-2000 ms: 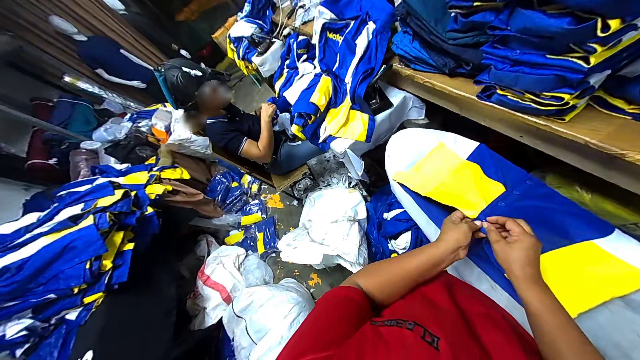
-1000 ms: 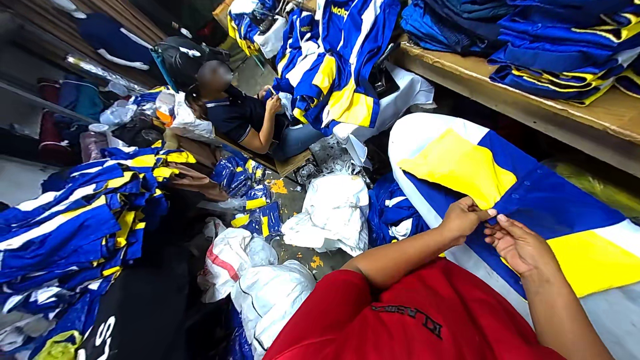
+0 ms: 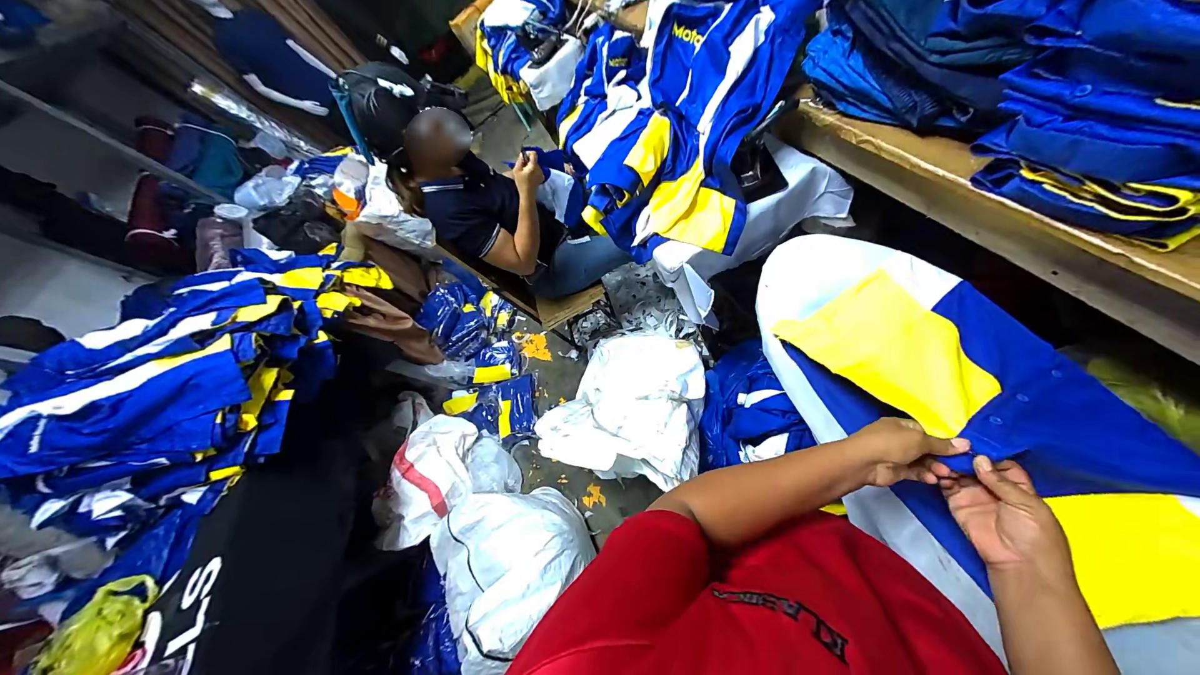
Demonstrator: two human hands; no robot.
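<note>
A blue, yellow and white buttoned garment (image 3: 1087, 431) lies spread over a padded ironing board (image 3: 797, 281) at the right. My left hand (image 3: 905, 455) pinches the garment's blue front edge between thumb and fingers. Close beside it, my right hand (image 3: 1008, 511) grips the same edge, its thumb and fingertips almost touching the left ones. Small buttons run along the blue cloth up and right of my hands. The bit of cloth between the fingertips is partly hidden.
Folded blue garments (image 3: 1087, 122) are stacked on a wooden shelf (image 3: 984, 216) at upper right. White sacks (image 3: 637, 403) and plastic-wrapped garments (image 3: 497, 403) lie on the floor. A garment pile (image 3: 159, 375) fills the left. A seated co-worker (image 3: 478, 216) handles blue cloth ahead.
My hands have stayed close together at the garment's blue edge, with small shifts of the fingers. The co-worker's head and hands have moved slightly.
</note>
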